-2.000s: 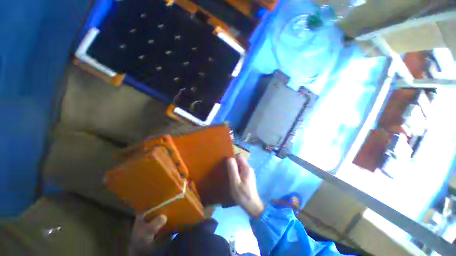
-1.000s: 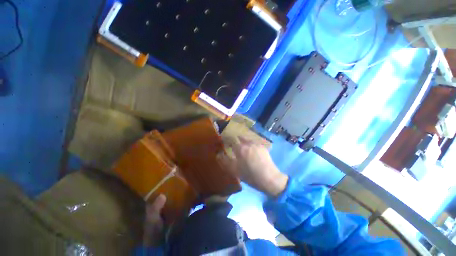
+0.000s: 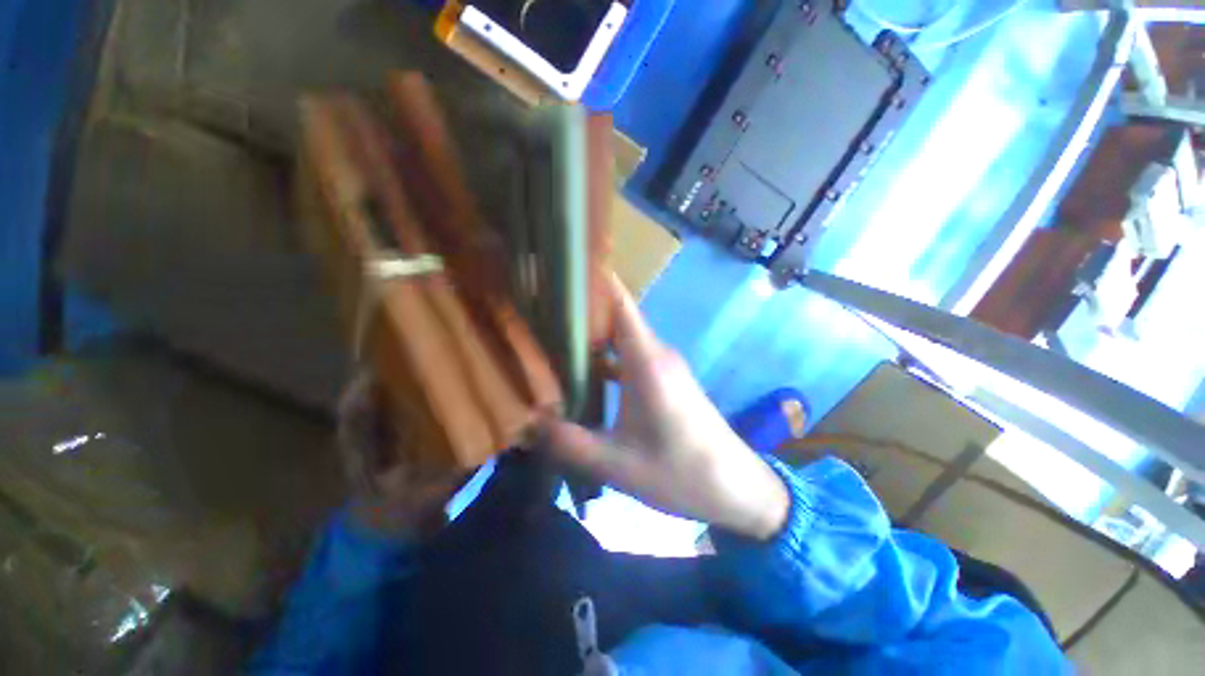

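A stack of orange fixture plates (image 3: 456,324) is held upright on edge in front of my body, with a pale rubber band around its left part. A dark plate with a pale green edge (image 3: 572,264) stands against the stack's right side, with more orange behind it. My left hand (image 3: 383,456) grips the banded stack from the lower left and is blurred and partly hidden. My right hand (image 3: 667,429) holds the plates from the right, with the thumb at the lower edge and the fingers behind.
The blue bin (image 3: 632,56) with a white-cornered black fixture plate (image 3: 562,33) is at the top. A dark grey fixture block (image 3: 800,126) lies beside it. Brown cardboard (image 3: 185,225) is at left, a carton (image 3: 912,449) at lower right. A metal rail (image 3: 978,330) crosses the right side.
The plates have been tipped up on edge and raised, and the green-edged plate now shows. My right hand has moved under their right side. The view has shifted, so the bin sits higher.
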